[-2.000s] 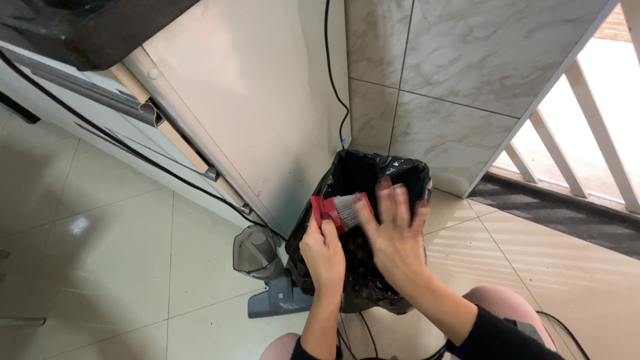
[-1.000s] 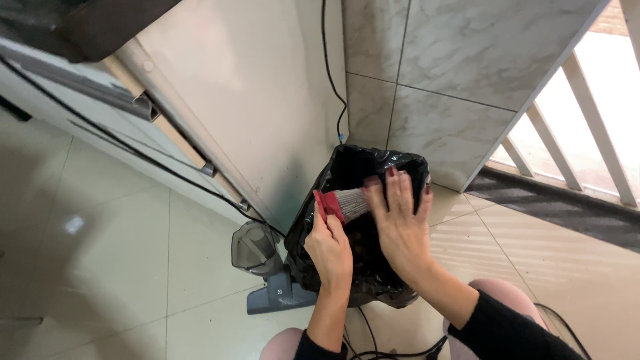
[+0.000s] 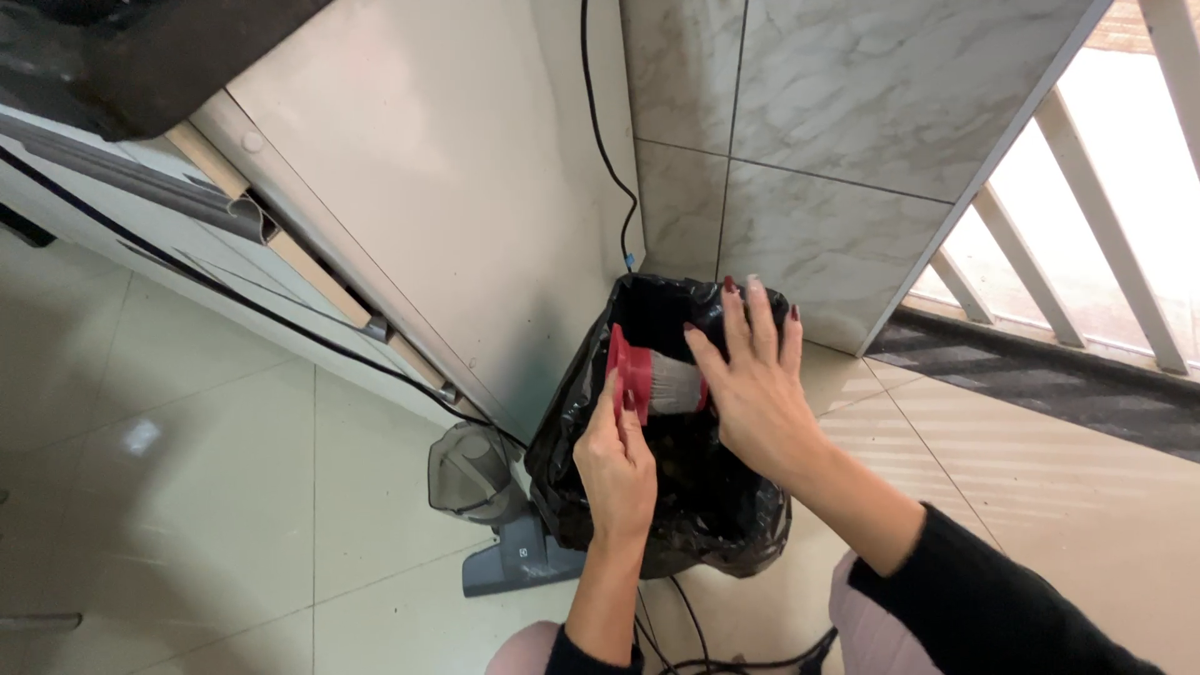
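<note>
My left hand [image 3: 619,459] grips the red rim of a vacuum cleaner filter [image 3: 673,382], whose pleated grey part points right over the bin. Beside the filter's far end is my right hand [image 3: 755,375], fingers spread and pointing up; its thumb side is close to the filter, and whether it touches is unclear. Below both hands stands a bin lined with a black plastic bag [image 3: 698,553]. A clear grey dust container [image 3: 467,476] stands left of the bin, by a grey vacuum floor nozzle [image 3: 516,558].
A white cabinet side [image 3: 450,187] and a marbled tile wall [image 3: 844,122] rise behind the bin. Black cords [image 3: 741,664] lie on the tiled floor near my knees. At the right are white railing bars [image 3: 1059,206] and a dark stone threshold [image 3: 1050,380].
My right hand was a moving blur over the filter's pleats two seconds ago; now it is beside the filter's far end. My left hand keeps hold of the red rim throughout.
</note>
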